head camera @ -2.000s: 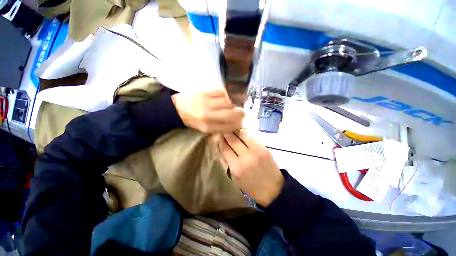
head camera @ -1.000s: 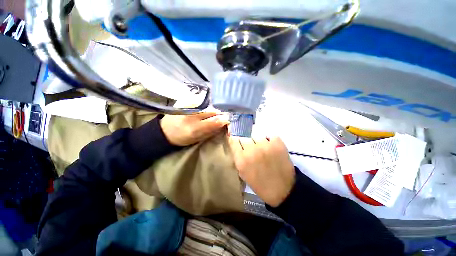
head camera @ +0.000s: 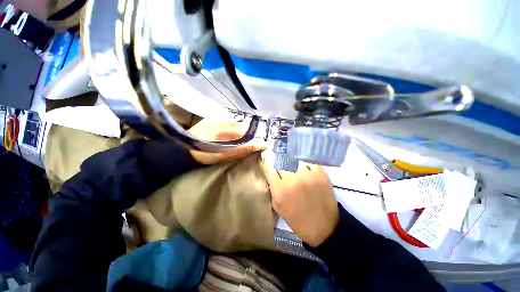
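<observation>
A khaki garment panel lies under both hands and hangs over the lap. My left hand lies on its upper edge beside the needle area, partly hidden behind the machine's curved metal guard. My right hand holds the panel's edge just right of the needle area, fingers bent. The sewing machine has a white head with a blue stripe. Its grey tension dial hides part of the fingertips' surroundings. The presser foot and needle cannot be made out clearly.
Right of the hands lie pliers with a yellow handle and a red one, printed white care labels and a crumpled clear plastic bag. White interfaced pieces lie at left. Red-yellow loops show far left.
The head view has shifted, so the machine head and its guard sit differently in the picture. Both hands have moved from close together to either side of the needle area, still on the khaki cloth.
</observation>
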